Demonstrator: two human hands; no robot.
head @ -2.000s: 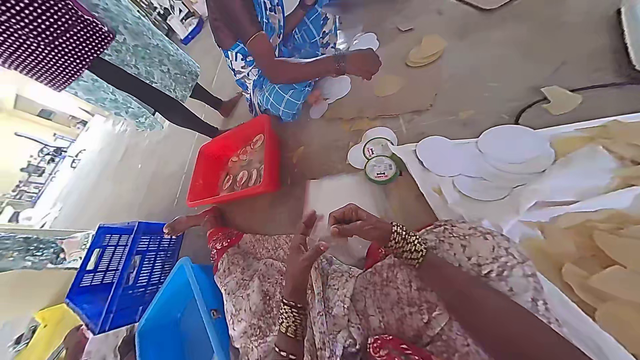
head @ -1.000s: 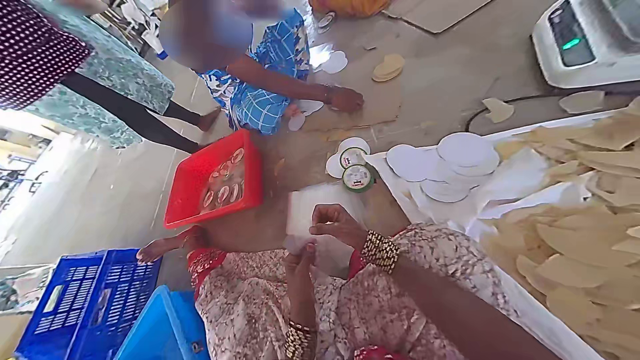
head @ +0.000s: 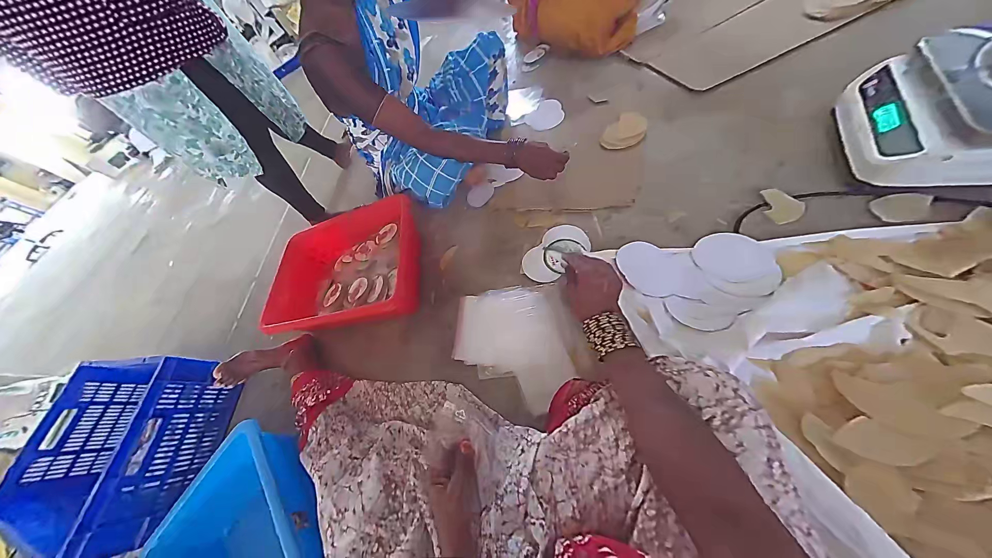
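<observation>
My right hand (head: 592,285) reaches forward, its fingertips at a printed round label with a green rim (head: 559,256), which lies by plain white paper discs (head: 540,265). My left hand (head: 453,465) rests low over my lap, holding a clear plastic bag (head: 457,422) upright. On the floor between my knees lies a stack of clear plastic bags (head: 511,329). More white discs (head: 697,275) lie on a white sheet to the right, beside a heap of thin tan pieces (head: 891,411).
A red tray (head: 341,318) holds several packed round items. A blue crate (head: 116,457) and a light blue tub (head: 232,496) stand at left. A digital scale (head: 914,116) sits at upper right. One person sits ahead with a hand (head: 542,160) near tan discs (head: 624,130); another stands at upper left.
My right hand has moved away from my left, forward to the round label. My left hand has drawn back toward my lap with the bag. The view has shifted right, bringing in the scale.
</observation>
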